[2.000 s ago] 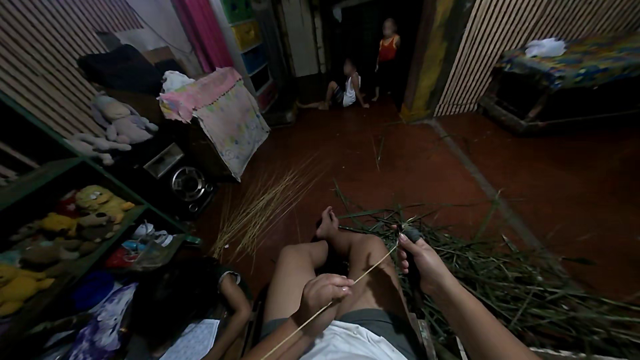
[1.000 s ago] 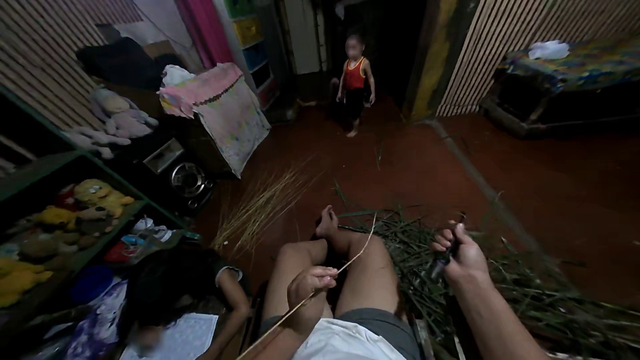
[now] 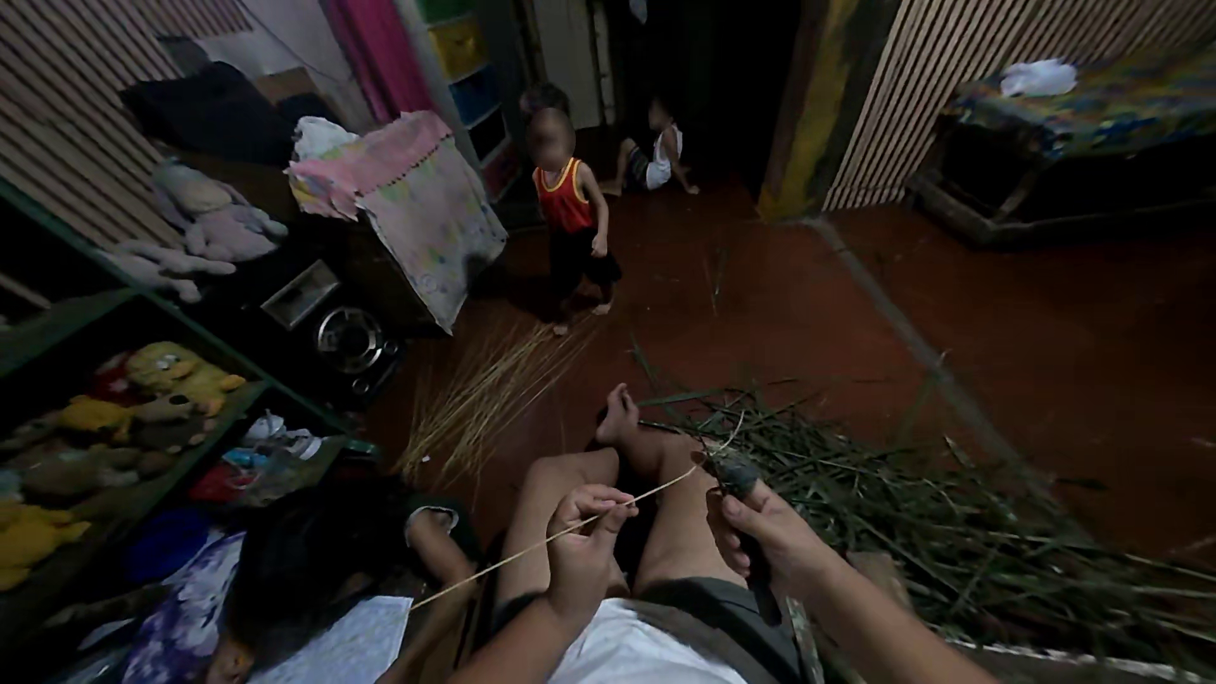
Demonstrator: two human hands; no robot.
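Note:
My left hand [image 3: 586,546] pinches a thin pale stalk [image 3: 513,560] between thumb and fingers, above my thighs. The stalk runs from the lower left up to the tool in my other hand. My right hand [image 3: 774,532] is closed around the dark handle of a cutting tool [image 3: 736,472], which looks like a knife; its blade is too dark to make out. The stalk's thin curled end reaches past the tool. Beyond and right of my right hand lies a heap of green leaves and stems [image 3: 855,484]. A loose spread of pale stalks [image 3: 484,399] lies on the floor ahead.
A person in a red top [image 3: 570,204] stands ahead on the red floor; another person [image 3: 662,157] sits by the doorway. Close on my left, a dark-haired person leans over paper [image 3: 347,641]. Shelves with stuffed toys [image 3: 180,375] and a speaker [image 3: 350,339] stand at left.
My right hand has moved left with the tool, back to the stalk's end, from where it was held apart a second ago. The person in red has moved left, nearer the pale stalks.

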